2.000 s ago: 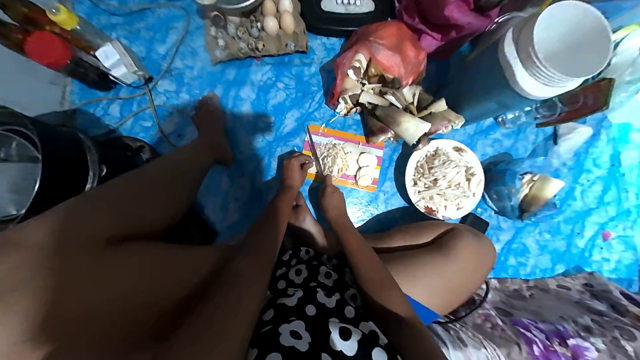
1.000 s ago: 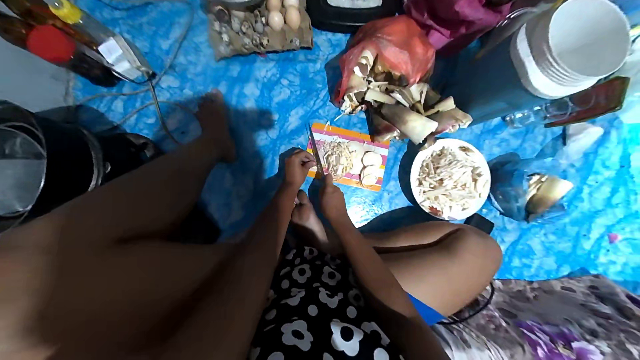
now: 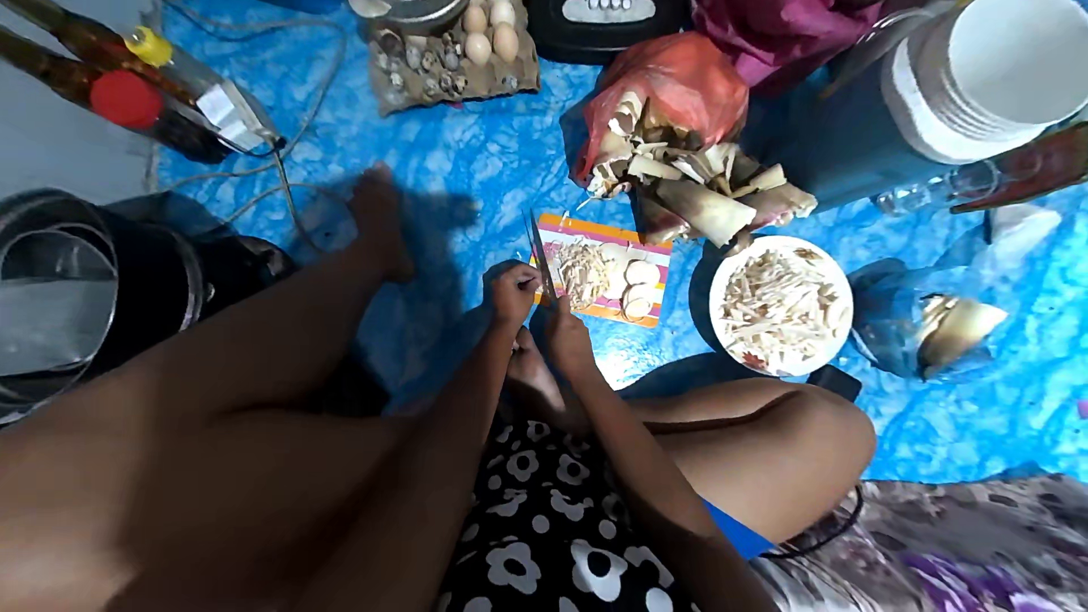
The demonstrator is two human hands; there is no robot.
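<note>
My right hand (image 3: 568, 331) is closed around the handle of a kitchen knife (image 3: 541, 257), whose blade points away from me over the left edge of a striped cutting board (image 3: 650, 321). Just left of the blade is my left hand (image 3: 514, 293), its fingers bent at the board's edge; whether they pinch a small piece is too small to tell. Thin pale shreds, seemingly bamboo shoot (image 3: 583, 274), lie heaped on the board beside several round pale slices (image 3: 641, 287). A white bowl (image 3: 719, 293) to the right holds more shreds.
Peeled sheaths (image 3: 704, 208) spill from a red plastic bag (image 3: 680, 72) behind the board. An egg tray (image 3: 387, 89) and a black scale (image 3: 608, 42) lie farther back. At right are a large jug (image 3: 858, 127) and a clear plastic bag (image 3: 901, 340); bottles (image 3: 127, 98) and a dark pot (image 3: 153, 280) are at left.
</note>
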